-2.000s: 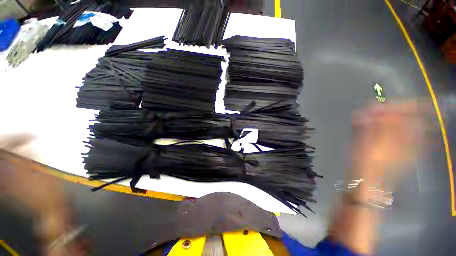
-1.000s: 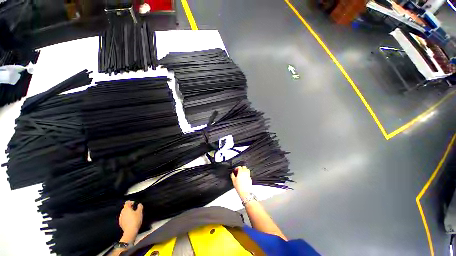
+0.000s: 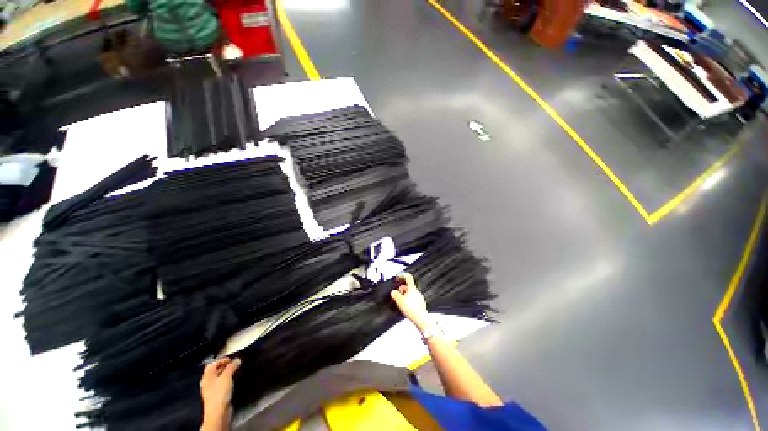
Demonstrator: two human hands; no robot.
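Observation:
Black leather strips in thick sheaves lie across a white-covered table [image 3: 109,135]. The nearest strip bundle [image 3: 328,324] lies crosswise in front of me. My left hand [image 3: 220,379] is at its left part, fingers bent at a dark band; my right hand [image 3: 408,299] is at its right part, fingers closed on a dark band near a white paper slip [image 3: 383,259]. A second tied bundle [image 3: 278,274] lies just behind. More loose strips [image 3: 223,215] lie beyond, with another sheaf [image 3: 345,151] at the right.
A person in a green top [image 3: 185,25] is beyond the table, near a red box [image 3: 248,29]. Grey floor with yellow lane lines [image 3: 539,101] runs along the right. A side table with a white top [image 3: 686,80] stands at the far right. A strip sheaf [image 3: 210,114] lies at the table's back.
Both hands have come in from the sides onto the nearest bundle. The view has turned right and lifted slightly, and the person in green has come into view.

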